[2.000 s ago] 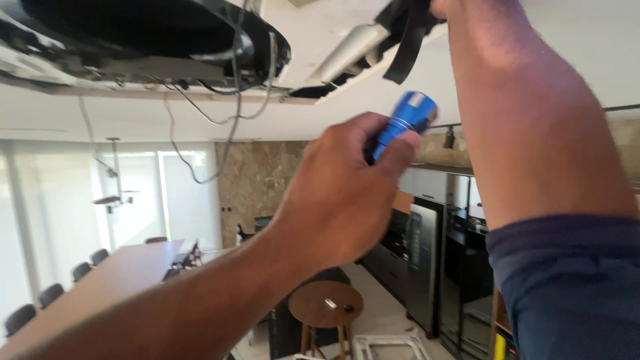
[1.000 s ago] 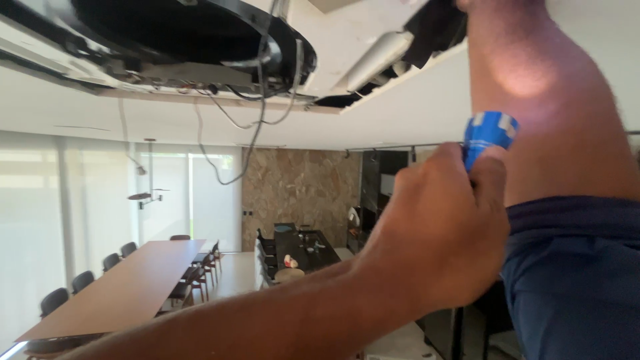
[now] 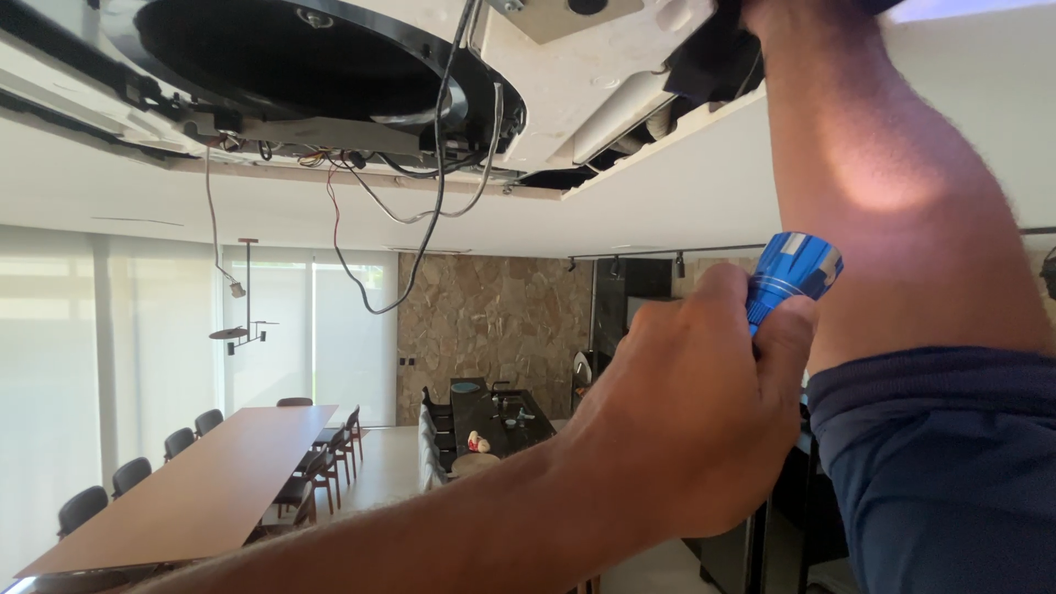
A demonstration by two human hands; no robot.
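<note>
My left hand (image 3: 709,396) grips a lit blue metal flashlight (image 3: 794,268), whose beam falls on my raised right forearm. At the top edge, my right hand (image 3: 763,12) is mostly cut off, beside black material (image 3: 714,58) at the ceiling opening; its fingers and any hold are hidden. To the left is an opened ceiling cassette air conditioner with a round black fan recess (image 3: 289,66). A black cable (image 3: 437,165) and thin wires (image 3: 334,206) hang from its edge.
The cut ceiling edge (image 3: 668,136) runs beside the unit. A small connector (image 3: 238,289) dangles on a wire before a ceiling lamp (image 3: 247,330). Far below are a long wooden table (image 3: 206,478) with several chairs, a dark counter (image 3: 495,421) and a stone wall (image 3: 495,330).
The flashlight in my left hand has moved right, closer to my right forearm, and its light now falls there. The view has swung, showing more of the long table.
</note>
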